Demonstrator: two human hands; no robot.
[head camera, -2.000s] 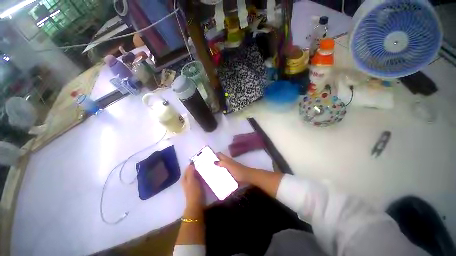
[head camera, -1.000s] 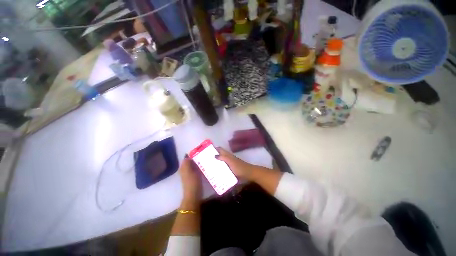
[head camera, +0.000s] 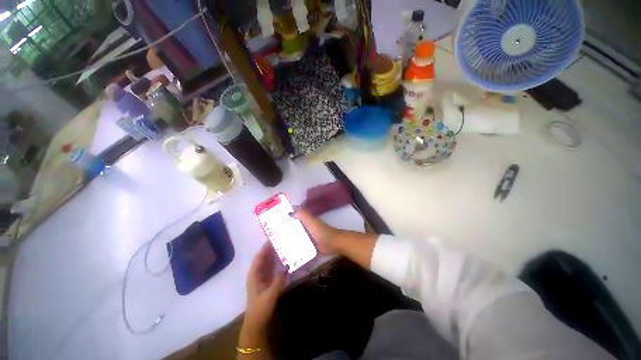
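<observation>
A smartphone (head camera: 287, 235) with a bright white screen and a red band at its top is held tilted above the table's front edge. My right hand (head camera: 320, 232) grips its right side, thumb over the screen. My left hand (head camera: 265, 278) is at its lower left edge, fingers partly hidden behind it; how firmly it holds is unclear. A dark blue fabric piece (head camera: 219, 235) lies flat on the white table left of the phone, with a small dark pinkish item (head camera: 199, 254) on it. A maroon folded cloth (head camera: 327, 198) lies just behind the phone.
A white cable (head camera: 126, 295) loops left of the blue piece. A dark bottle (head camera: 251, 158) and cream bottle (head camera: 206, 167) stand behind. Thread snips (head camera: 506, 182), a dotted bowl (head camera: 424, 143), a blue bowl (head camera: 369, 124), an orange-capped bottle (head camera: 419, 84) and a fan (head camera: 519, 43) are on the right.
The screen went from all white to white with a red top band. My left hand has slid down to the phone's lower left edge. The view has shifted, moving the table things left.
</observation>
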